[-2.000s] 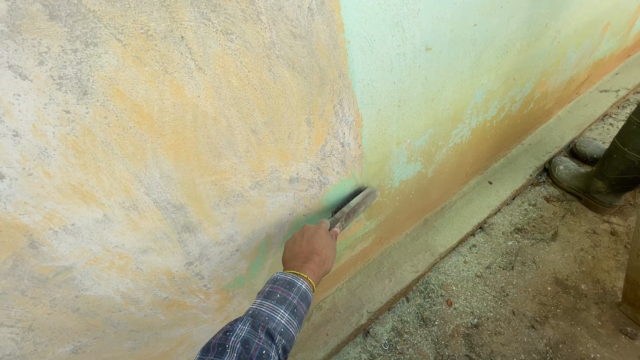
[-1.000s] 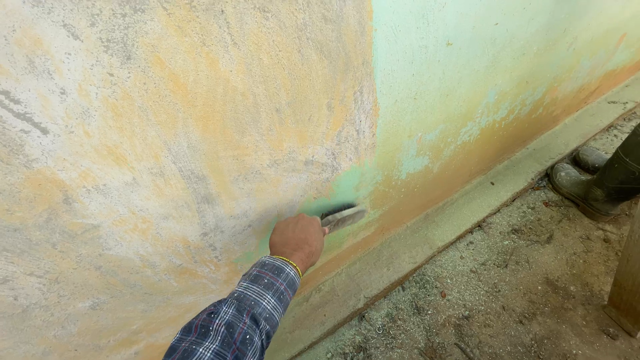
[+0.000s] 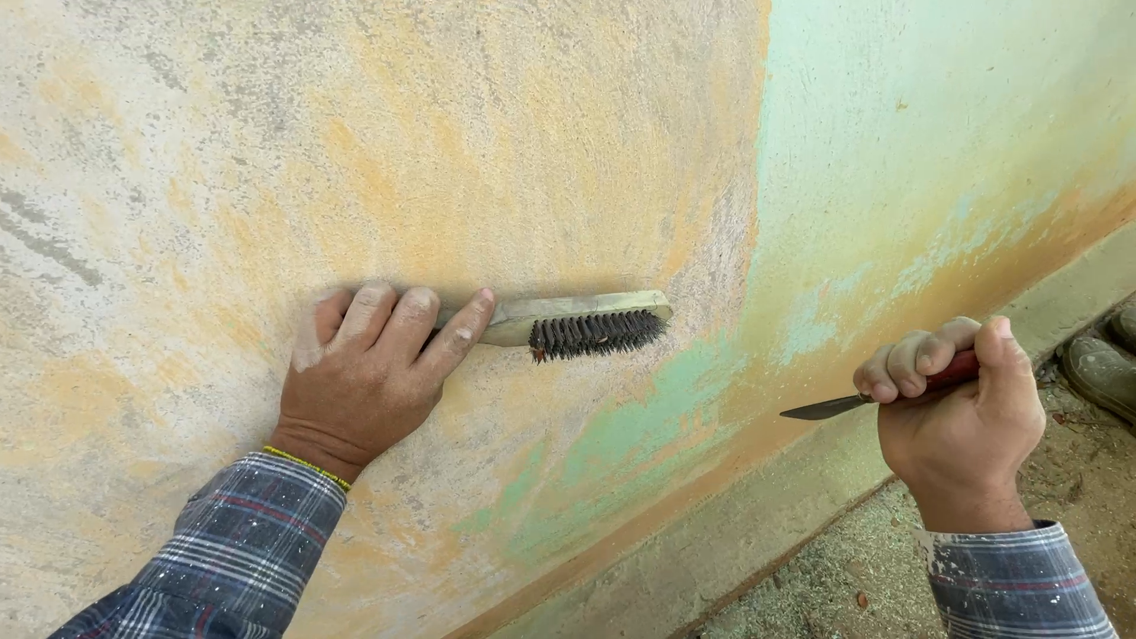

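Note:
My left hand [image 3: 368,377] grips the handle of a wire brush [image 3: 586,324] against the scraped, ochre and grey part of the wall [image 3: 497,186]. The brush's dark bristles face down toward the lower edge of the view. To the right, my right hand [image 3: 958,408] is closed around the red handle of a small knife [image 3: 830,408], its blade pointing left in front of the wall's orange-brown lower band. Between the hands, patches of green paint [image 3: 657,413] remain on the plaster.
Pale green paint [image 3: 896,115] covers the wall at the right. A concrete ledge [image 3: 754,524] runs along its foot. Beyond lies dirt ground [image 3: 852,577] strewn with paint flakes. A person's rubber boot [image 3: 1100,373] stands at the right edge.
My left hand has moved up from the wall's lower part, and the brush's bristles now show. My right hand, out of view earlier, has come in at the right with the knife.

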